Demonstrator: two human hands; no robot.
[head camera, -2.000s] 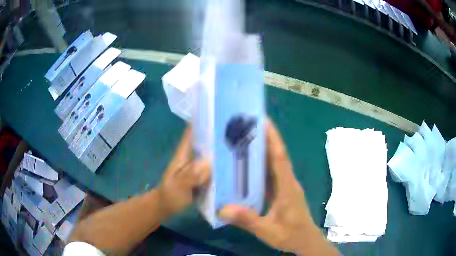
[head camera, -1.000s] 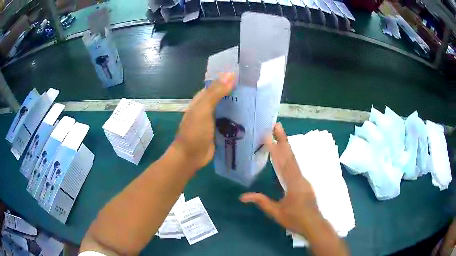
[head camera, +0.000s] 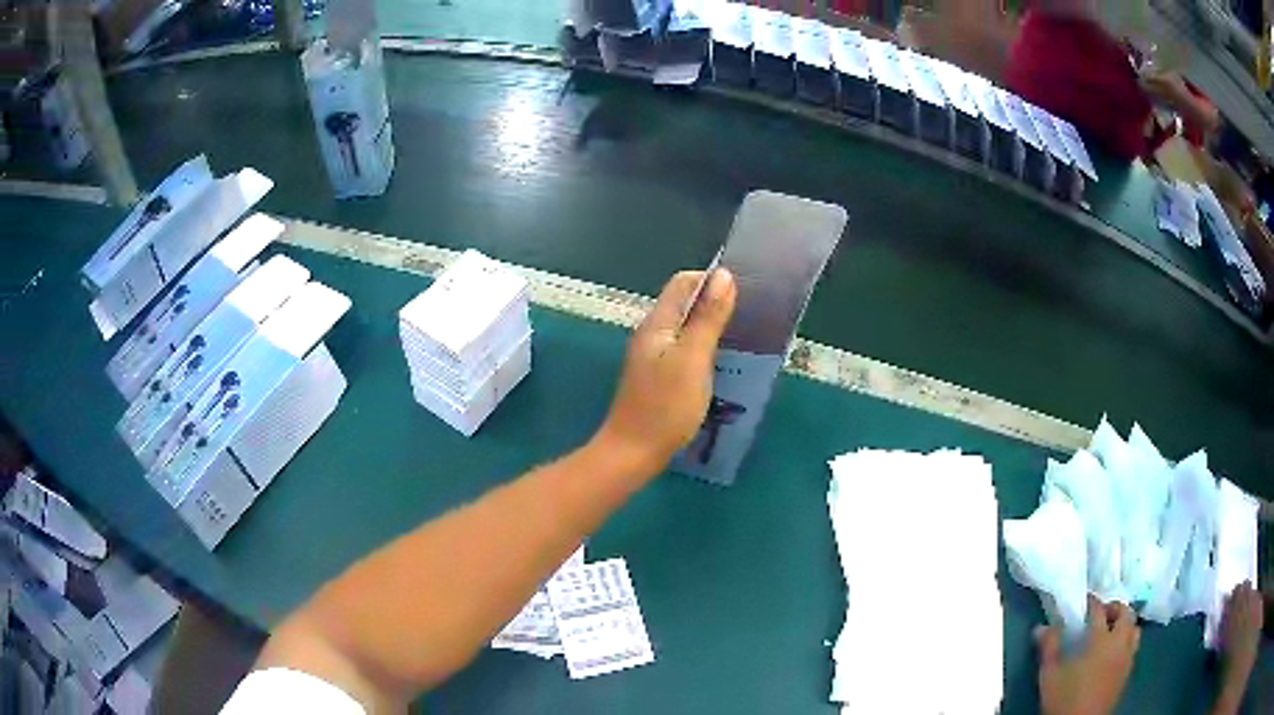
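Observation:
My left hand grips the upper part of a blue-grey retail box. The box is held nearly upright and leans slightly, with its long grey flap raised above my fingers and a dark device picture below. Its opening is not clearly visible. My right hand is at the bottom right, with thumb and fingers closed around the lower end of a pale pouch at the left of the fanned pouches. Its wrist is cut off by the frame edge. White folded sheets lie stacked between my hands.
Small leaflets lie at bench centre. A leaflet block and a row of boxes stand left. One box stands on the belt beyond the edge strip. Another person's hand is at the far right.
My right hand has left the box and moved right onto the pale pouches. My left hand still holds the box. The view has shifted, and the leaflets are more exposed.

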